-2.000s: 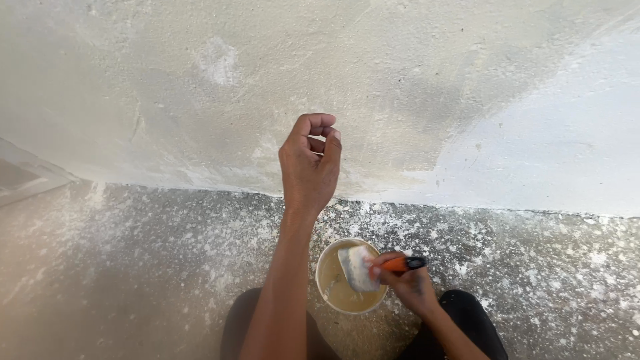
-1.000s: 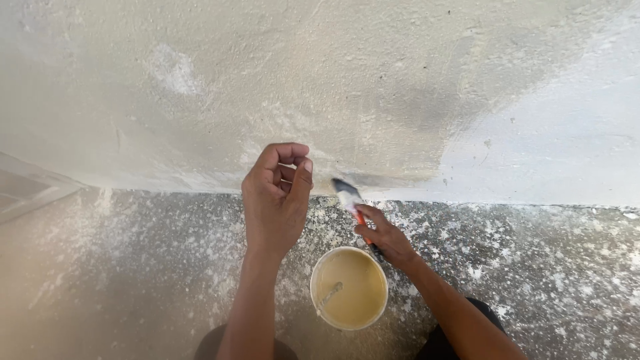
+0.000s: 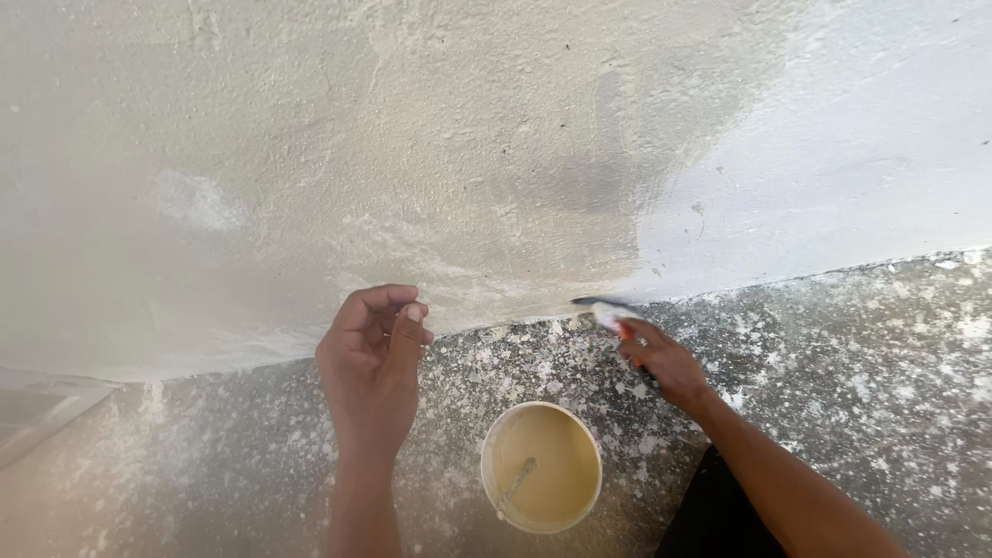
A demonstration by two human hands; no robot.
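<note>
My right hand [image 3: 666,363] grips the orange and black handle of a paintbrush [image 3: 616,314], whose dark bristle tip meets the foot of the wall [image 3: 496,194] just above the floor edge. My left hand [image 3: 376,349] is raised in front of the wall's base with its fingers loosely curled; no object shows in it. Between my forearms a round white bucket [image 3: 483,465] stands on the floor, holding cream-coloured liquid. A thin stick [image 3: 517,487] leans inside the bucket. The wall is beige and rough at the left and middle, whitish at the right.
The floor [image 3: 837,387] is grey and covered with white paint spatter. At the far left, a light-coloured frame [image 3: 58,422] lies against or near the wall's base; its kind is unclear. My dark-clothed leg [image 3: 721,511] is at the lower right.
Two seconds ago the brush was over the bucket; my right hand has brought it to the wall's base. My left hand has moved lower and stays curled.
</note>
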